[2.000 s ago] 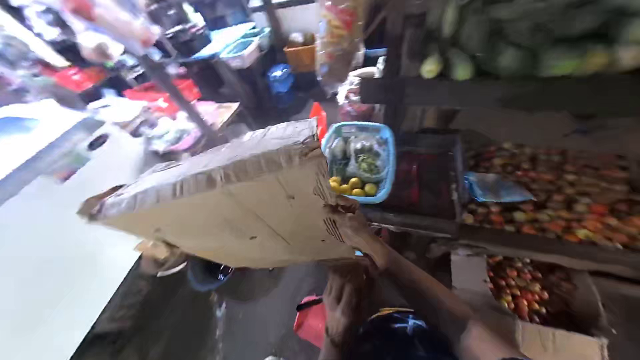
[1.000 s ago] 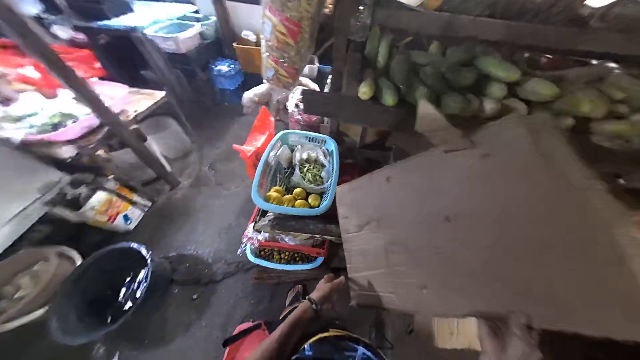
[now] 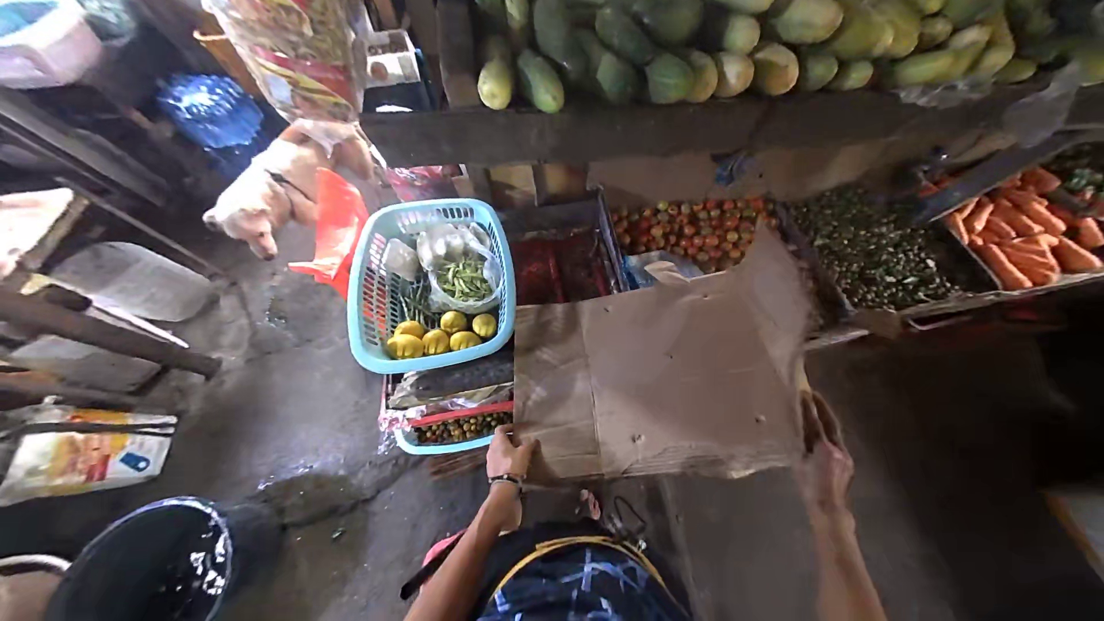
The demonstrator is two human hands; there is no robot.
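Observation:
A creased sheet of brown cardboard (image 3: 681, 371) lies between my hands, held roughly level above the floor. My left hand (image 3: 511, 455), with a dark band at its wrist, grips the near left corner. The right edge, which bends upward, is in my right hand (image 3: 825, 448); its fingers are partly behind the board. Just left of the sheet stands a light blue plastic basket (image 3: 355, 323) with yellow fruits (image 3: 437, 339) and a clear bag of green pods (image 3: 464, 280). Below that basket, another blue basket (image 3: 448, 447) holds small round produce. The cardboard hides part of the crates beyond it.
Green gourd-like produce (image 3: 673, 78) fills the shelf above. Crates of tomatoes (image 3: 694, 228), small green produce (image 3: 871, 246) and carrots (image 3: 1031, 237) line the far side. A dog (image 3: 267, 194) stands by an orange bag (image 3: 336, 233). A dark tub (image 3: 151, 561) sits at lower left.
The cardboard was at the left two seconds ago, then at the right; now it is in front of me, below the tomatoes. The view has shifted considerably.

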